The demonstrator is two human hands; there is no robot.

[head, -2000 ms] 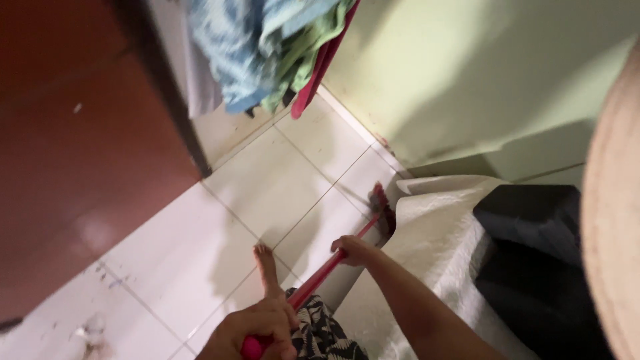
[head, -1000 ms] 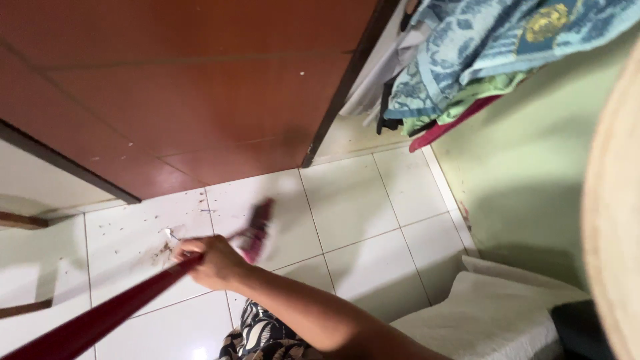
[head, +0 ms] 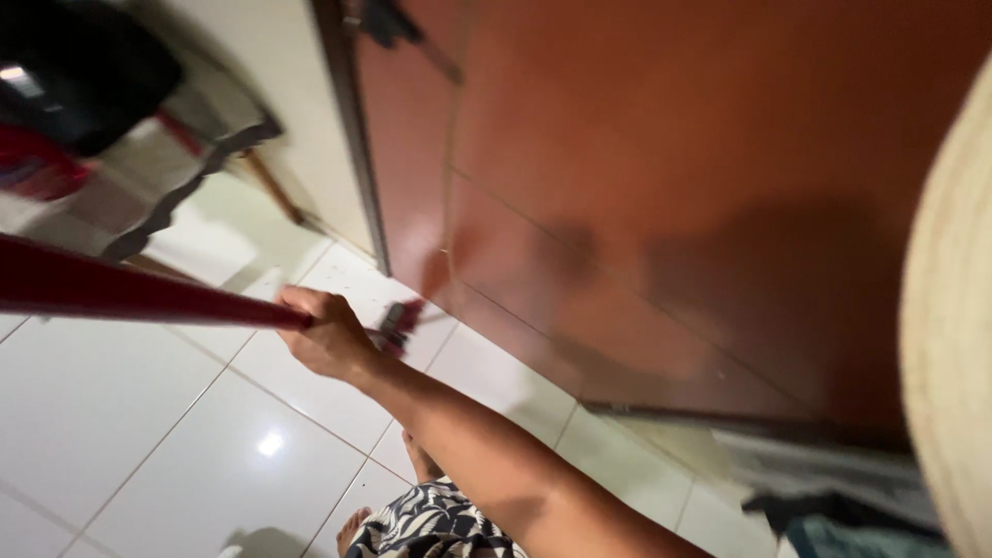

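Observation:
My right hand (head: 325,332) is closed around a red broom handle (head: 147,293), which runs out of view at the left edge. Just beyond that hand, the broom head (head: 399,327), blurred, with reddish bristles, is at the white tiled floor beside the foot of the reddish-brown door (head: 659,155). Small dark specks (head: 337,271) lie on the tiles near the door frame. My left hand is outside the frame.
At the upper left are a black object (head: 85,70), a red package (head: 35,167) and a piece of furniture with a wavy dark edge (head: 186,190). My bare feet (head: 353,527) are on the tiles. Dark and teal cloth (head: 852,535) hangs at the lower right.
The view has swung widely toward the door and the furniture. Two seconds ago both hands were on the handle and the broom head was by the wall corner; now it is by the door.

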